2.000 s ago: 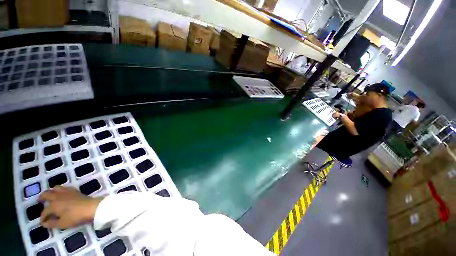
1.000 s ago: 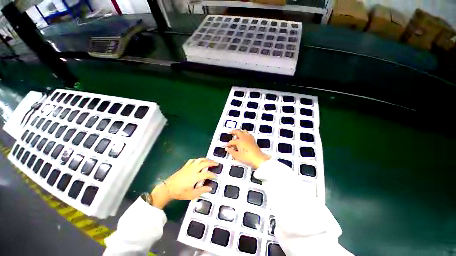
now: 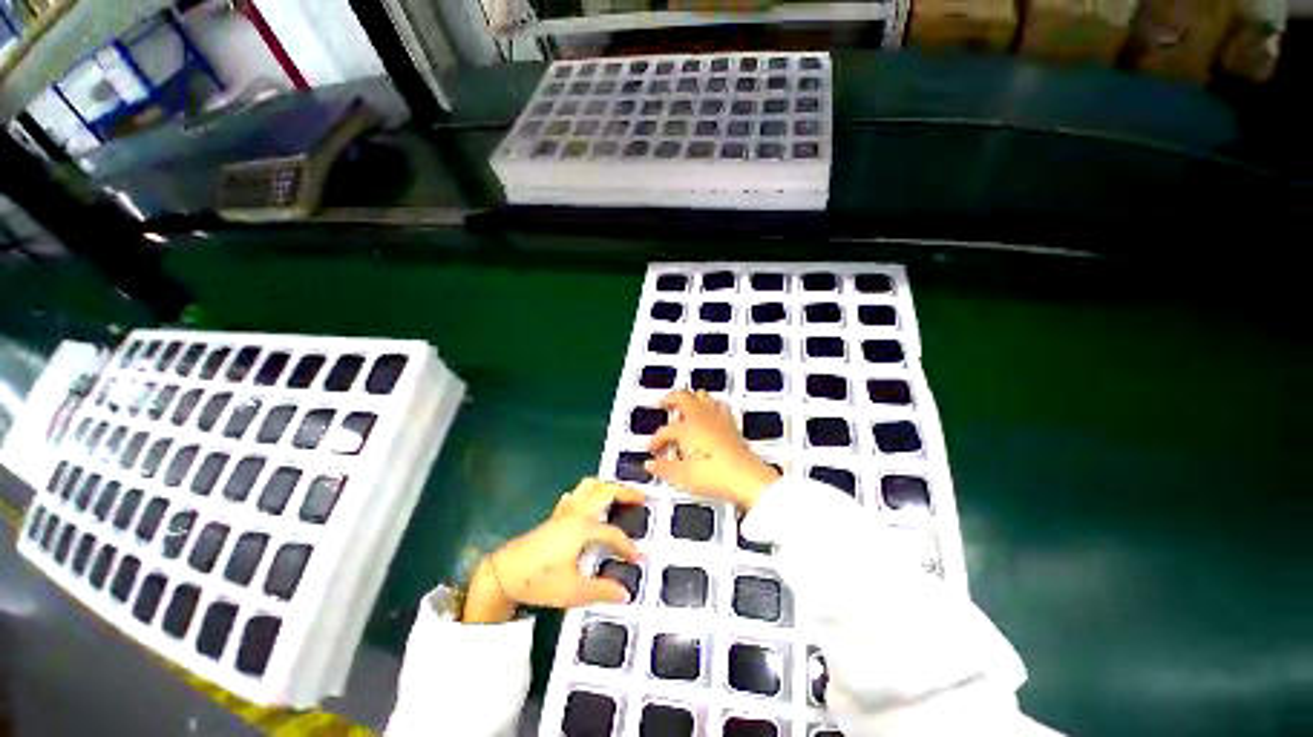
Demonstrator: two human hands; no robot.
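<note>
A white foam tray [image 3: 923, 377] with rows of black rounded-square watch bodies [image 3: 684, 586] lies flat on the green bench. My right hand [image 3: 709, 449] is over the tray's left column, with thumb and finger at a watch body in its pocket. My left hand [image 3: 559, 557] is at the tray's left edge, with thumb and fingers spread around a watch body lower in the same column. Both watch bodies sit in the tray. Whether either hand grips one cannot be told. No screen is clearly lit. My right sleeve hides part of the tray.
A stack of filled foam trays [image 3: 377, 497] stands at the left, with a white sheet [image 3: 48, 408] beyond it. Another stack [image 3: 662, 180] is at the back. A bench scale [image 3: 269, 189] is at the back left. Cardboard boxes [image 3: 1073, 32] stand at the back right.
Two seconds ago one hand was over the tray near a lit screen; one second ago both hands were there. The lit white outline in the left column is now dark. The view has shifted slightly.
</note>
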